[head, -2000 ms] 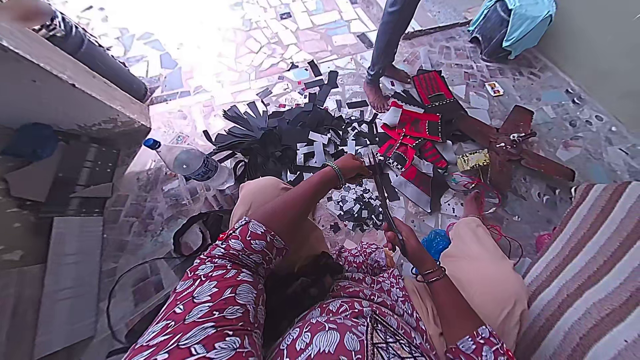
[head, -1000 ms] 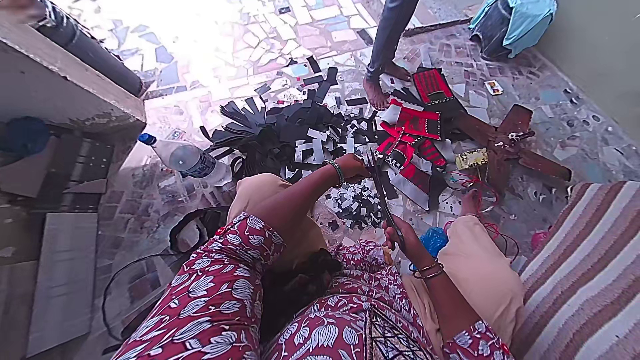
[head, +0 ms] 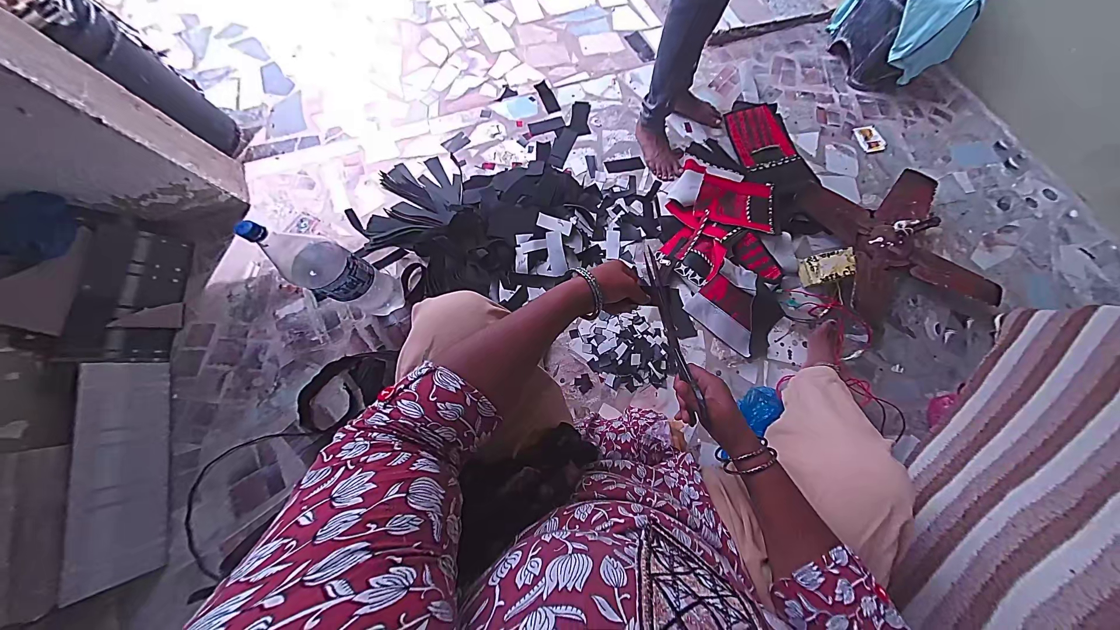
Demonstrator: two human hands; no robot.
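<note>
My right hand (head: 710,407) is closed around the handles of long metal scissors (head: 669,324), whose blades point up and away from me. Beside the blades, my left hand (head: 619,287) pinches something small and dark, too indistinct to name. Below both hands lies a heap of small black and white cut pieces (head: 626,346). A larger pile of black strips (head: 490,210) spreads on the floor beyond my left hand. Red and black pieces with white trim (head: 731,201) lie beyond the scissors, to their right.
A plastic water bottle (head: 324,269) lies at left. A brown cross-shaped stand (head: 897,241) is at right, near a yellow piece (head: 827,267) and pink cord. Another person's bare foot (head: 658,150) is beside the red pieces. A blue plastic bag (head: 759,409) touches my leg; a striped cloth (head: 1032,472) is at right.
</note>
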